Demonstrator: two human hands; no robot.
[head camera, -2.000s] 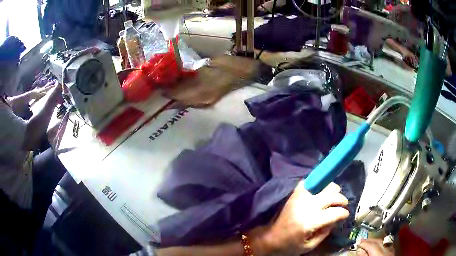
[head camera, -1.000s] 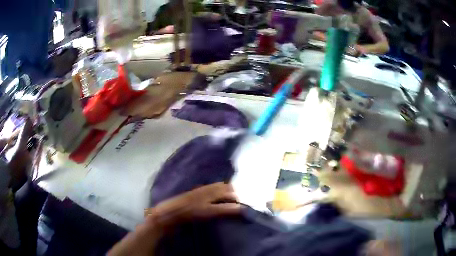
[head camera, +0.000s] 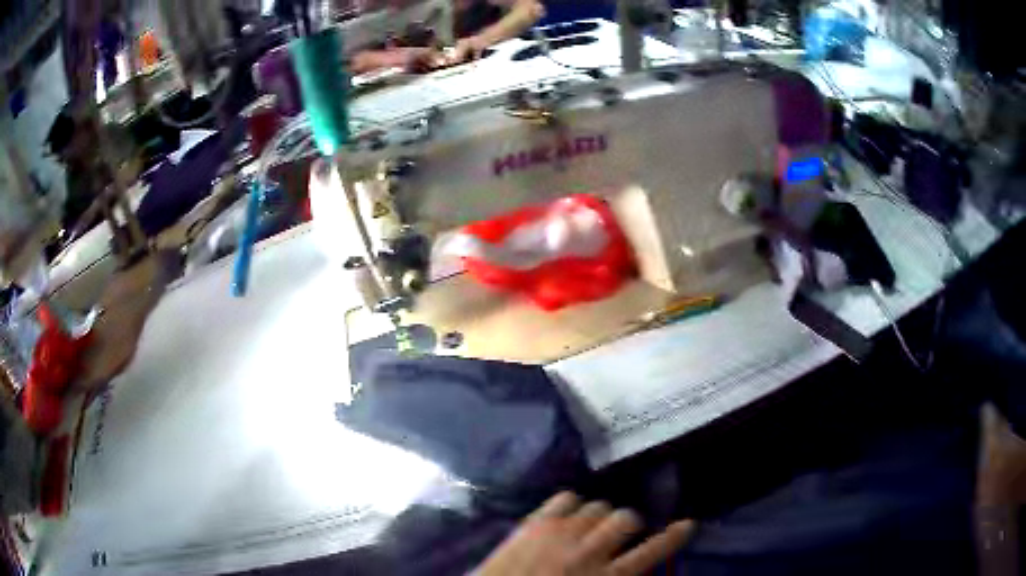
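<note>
The dark purple-navy garment piece (head camera: 473, 422) lies partly on the bed at the presser foot (head camera: 407, 335) and spreads towards the bottom edge. The cream sewing machine (head camera: 675, 158) stands above it, with purple HIKARI lettering. My left hand (head camera: 585, 542) is at the bottom edge, palm down on the dark cloth with its fingers apart; it is cut off below the knuckles. My right hand (head camera: 1001, 484) is at the right edge, blurred and mostly cut off; what it holds, if anything, does not show.
A red plastic bag (head camera: 551, 253) lies under the machine arm. A black phone (head camera: 830, 326) and thin white cable (head camera: 900, 321) are at the right. A blue lamp tube (head camera: 248, 236) and green tube (head camera: 323, 90) hang at the left. Another person's hands (head camera: 461, 51) show at the back.
The view has swung right onto the machine. The lamp has gone from my left hand's grasp. My left hand now lies on cloth nearer the bottom edge; the cloth is by the presser foot.
</note>
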